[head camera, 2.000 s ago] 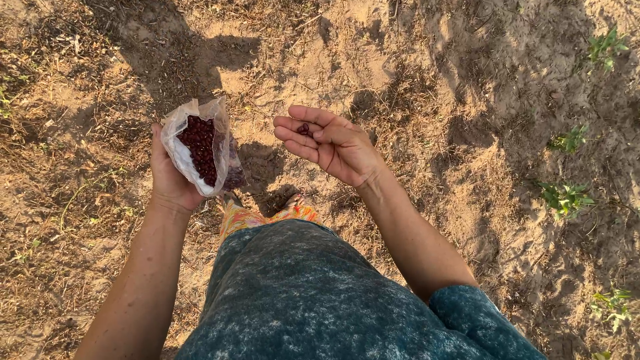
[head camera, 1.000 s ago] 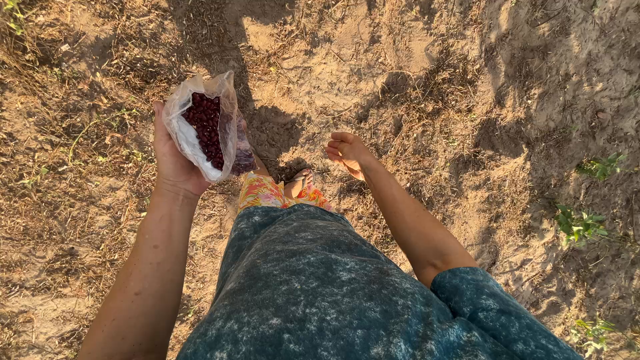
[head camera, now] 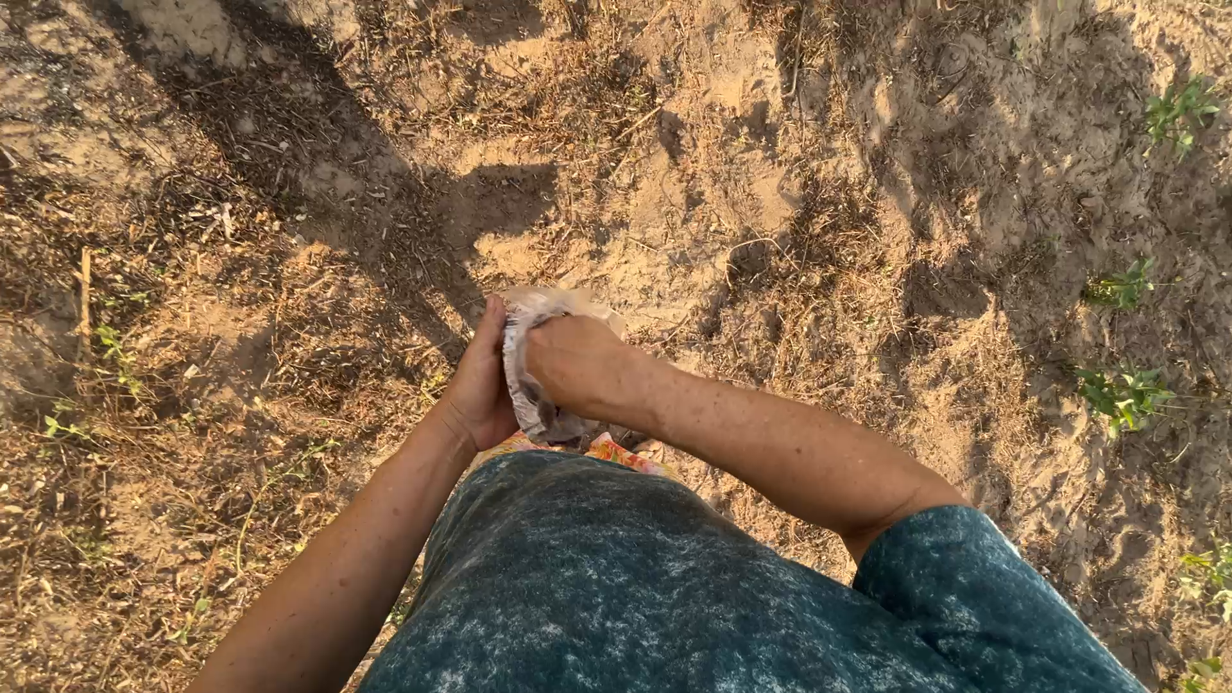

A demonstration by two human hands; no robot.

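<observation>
My left hand [head camera: 481,385] grips a translucent plastic bag [head camera: 520,371] from its left side, in front of my body. Inside the mouth of the bag is my right hand [head camera: 568,358], its fingers hidden by the plastic and by the back of the hand. Whether those fingers hold anything cannot be seen. The dark red beans that earlier frames show in the bag are out of sight behind the hand and wrist.
Dry, uneven soil [head camera: 674,231] with dead stalks and straw surrounds me. Several small green plants [head camera: 1124,397] grow in a line along the right. A few thin weeds [head camera: 120,356] stand at the left. Long shadows cross the ground at the upper left.
My right hand held a few beans two seconds ago, was lowered and apart from the bag one second ago, and is now inside the bag. The bag and my left hand have come nearer the body's middle.
</observation>
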